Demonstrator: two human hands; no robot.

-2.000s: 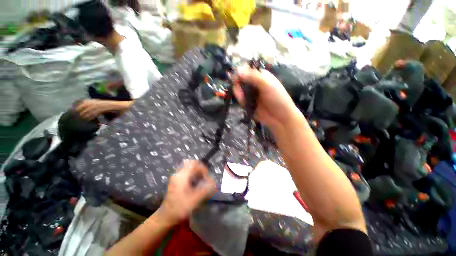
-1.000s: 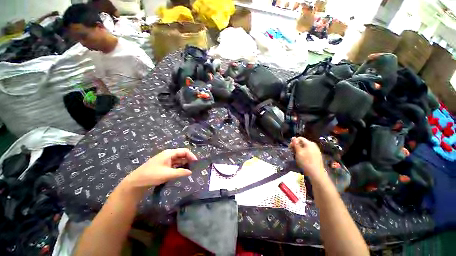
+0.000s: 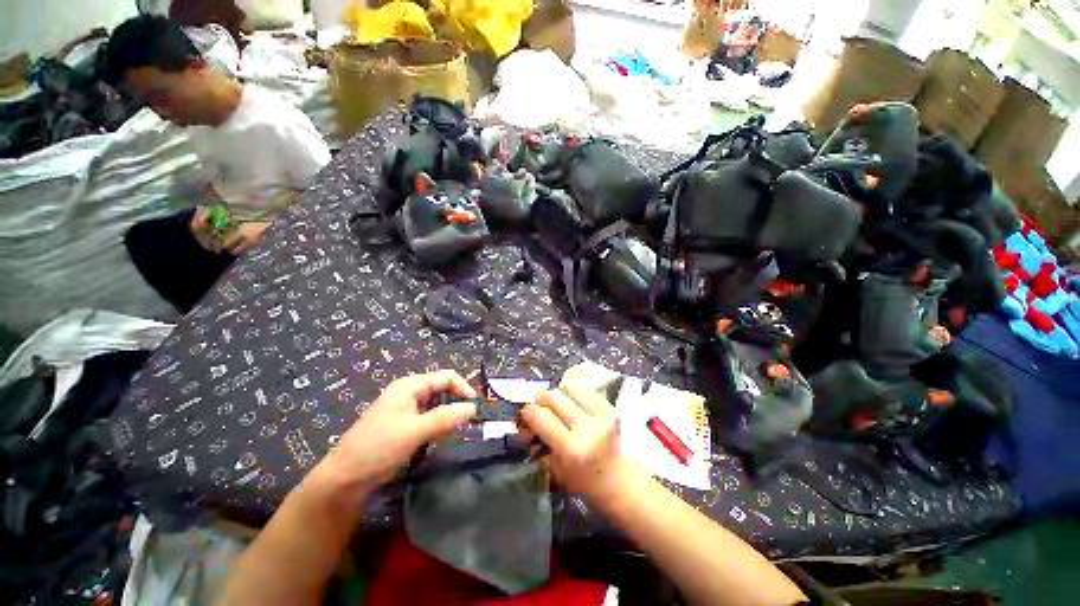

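Observation:
A grey plush bag (image 3: 480, 527) hangs at the table's near edge above the lap, its plain grey side showing and its dark top edge upward. My left hand (image 3: 409, 429) pinches the black webbing strap (image 3: 495, 410) just above the bag. My right hand (image 3: 578, 436) holds the strap close beside it, at the bag's top right corner. The fingertips of both hands are a short gap apart. Whether a buckle is between them is too small to tell.
White paper sheets (image 3: 693, 408) with a red marker (image 3: 670, 439) lie right of my hands. A heap of grey bags (image 3: 811, 219) covers the table's right and back. A person (image 3: 255, 148) sits at the left beside white sacks (image 3: 71, 225). Dark bags fill a sack at lower left.
My right hand has come in from the far right to beside my left hand. The strap stretched across the paper is now gathered between the hands. The view has shifted slightly.

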